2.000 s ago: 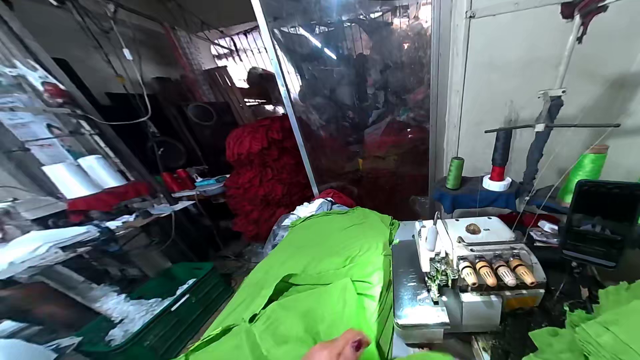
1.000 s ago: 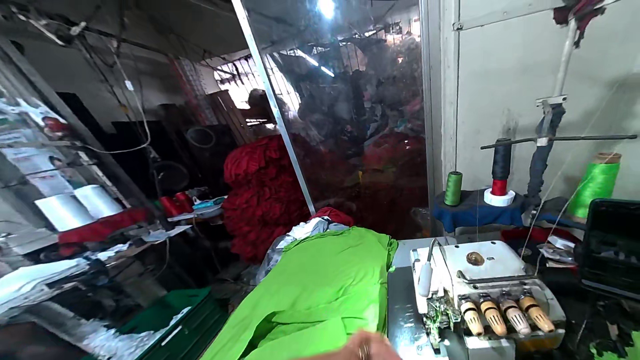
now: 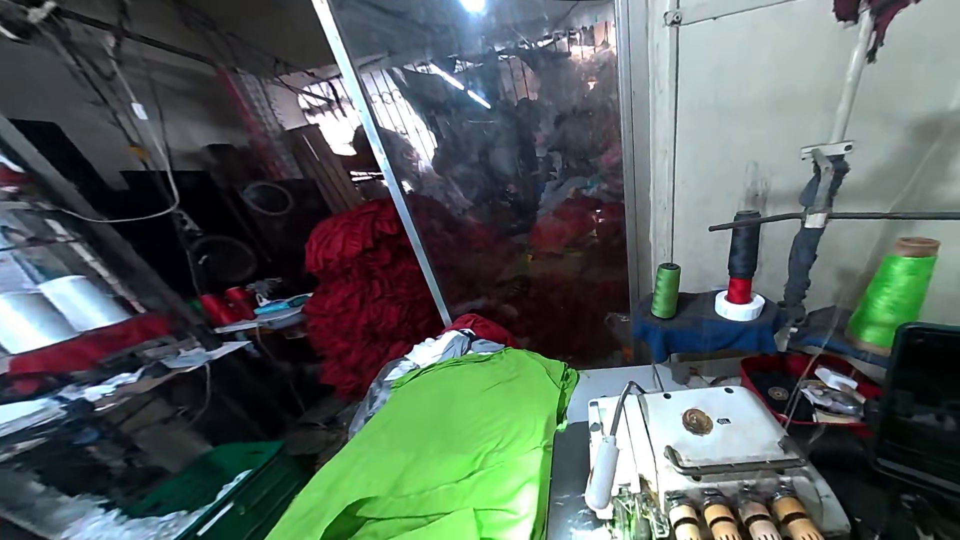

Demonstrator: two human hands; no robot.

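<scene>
Neither of my hands shows in the head view now. Bright green fabric pieces (image 3: 465, 420) lie in a layered pile across the lower middle, with a fold gaping near the bottom edge. To their right stands a white overlock sewing machine (image 3: 720, 431), its tension dials (image 3: 724, 517) cut by the lower edge of the view. A small lamp (image 3: 602, 472) on a bent neck hangs at the machine's left side. Thread cones stand behind it: a small green one (image 3: 665, 291), a dark one (image 3: 744, 244) above a red one, and a large bright green one (image 3: 896, 292).
A green plastic crate (image 3: 247, 487) with white scraps sits at lower left. Dark red fabric (image 3: 360, 300) is heaped behind the green pile, beside a metal-framed clear panel (image 3: 525, 187). At right are a red tray (image 3: 810, 390) of small items and a dark screen (image 3: 919, 405).
A hand that lay over the green fabric at the bottom edge in both earlier frames has left the view. The view has tilted upward, so less of the machine's front shows.
</scene>
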